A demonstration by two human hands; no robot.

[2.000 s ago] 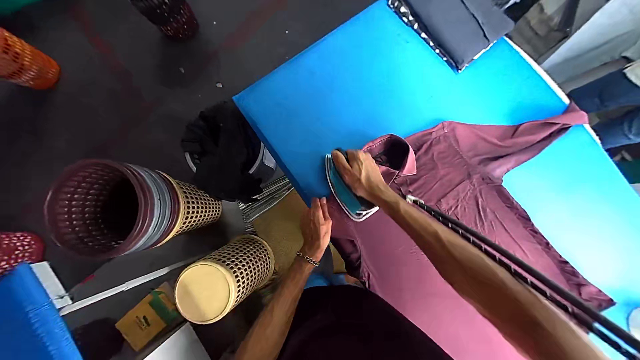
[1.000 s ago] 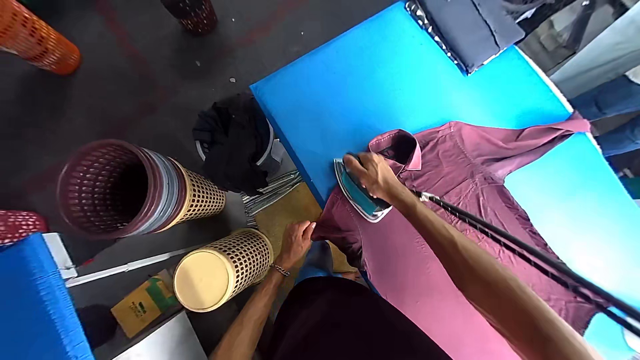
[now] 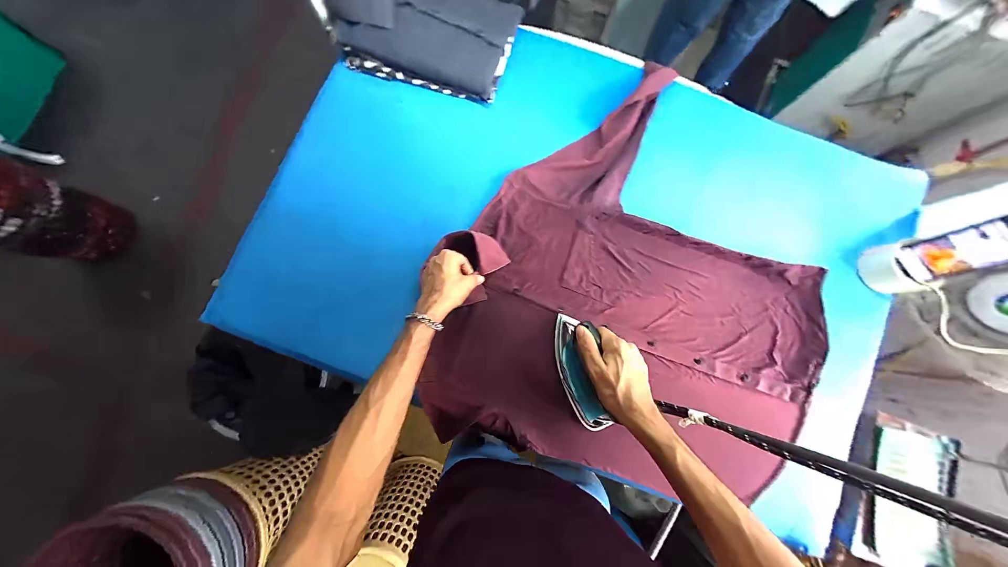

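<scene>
A maroon button-up shirt [image 3: 630,260] lies spread on the blue ironing table [image 3: 370,173], one sleeve stretched toward the far edge. My left hand [image 3: 447,282] pinches the shirt's collar [image 3: 491,252] near the neck opening. My right hand [image 3: 618,370] grips the handle of a teal and white electric iron [image 3: 579,382], which rests on the shirt front beside the button placket. A dark cord [image 3: 803,453] runs from the iron to the lower right. The near sleeve is bunched at the table's front edge.
Folded dark garments [image 3: 437,43] lie at the table's far left corner. Perforated plastic baskets [image 3: 276,488] and dark cloth [image 3: 268,394] are below the near left edge. A person's jeans-clad legs [image 3: 717,35] show beyond the table. A white cylindrical object [image 3: 880,268] is at the right edge.
My left hand has moved from the near sleeve to the collar. The iron in my right hand has moved away from beside the collar, down the shirt front. The view has swung right.
</scene>
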